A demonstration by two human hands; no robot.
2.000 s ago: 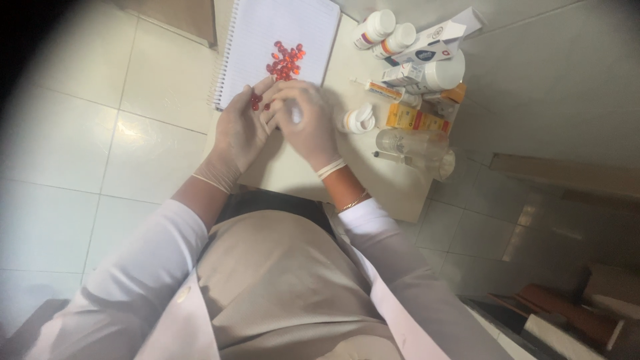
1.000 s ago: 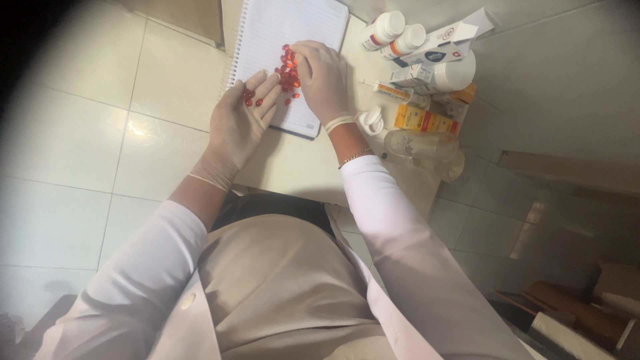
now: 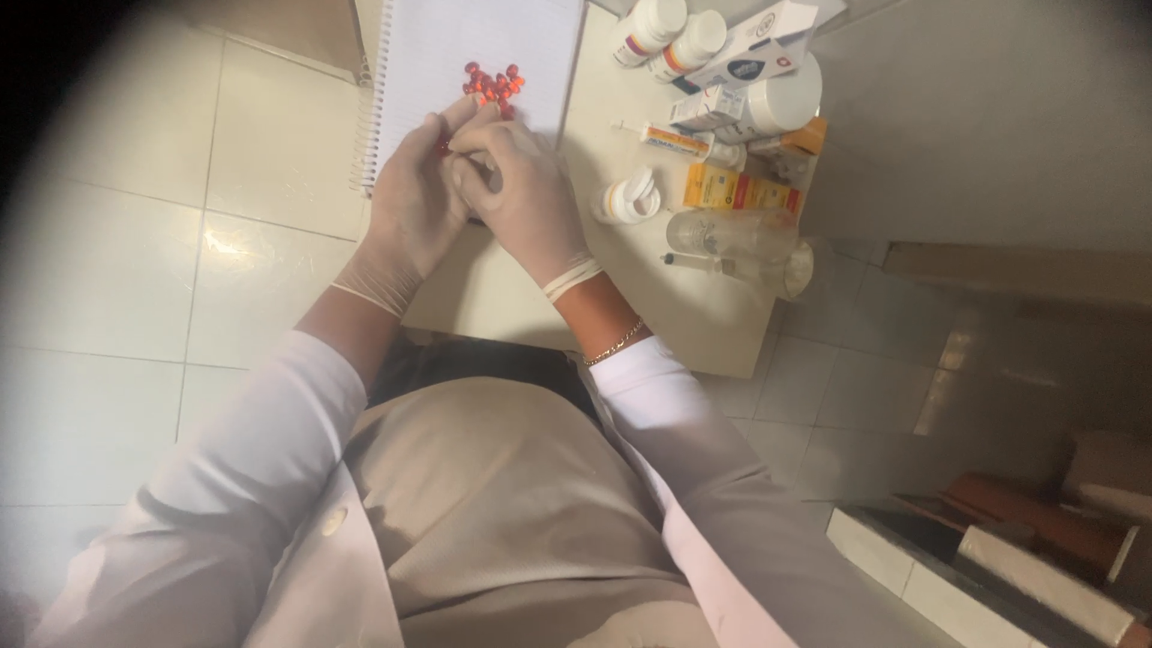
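Note:
Both hands wear pale translucent gloves. My left hand [image 3: 418,184] is cupped palm up over the lower part of a spiral notebook [image 3: 423,45], with red capsules [image 3: 443,146] partly showing in it. Above its palm is my right hand [image 3: 517,184], thumb and forefinger bent toward each other; whether a capsule is between them is hidden. Beyond the fingertips a pile of shiny red softgel capsules [image 3: 493,85] lies on the white page. To the right of my right hand, a small white bottle [image 3: 621,202] lies with its flip lid raised.
Along the right side of the white table [image 3: 630,306] are white pill bottles [image 3: 650,31], a large white tub [image 3: 783,101], cartons, a yellow box [image 3: 738,191], an orange-labelled syringe [image 3: 675,141], a plain syringe [image 3: 697,263] and a clear plastic bottle [image 3: 733,234].
My right hand has moved from the capsule pile back over my left palm, where it also was two seconds ago. My left hand remains cupped with capsules in it.

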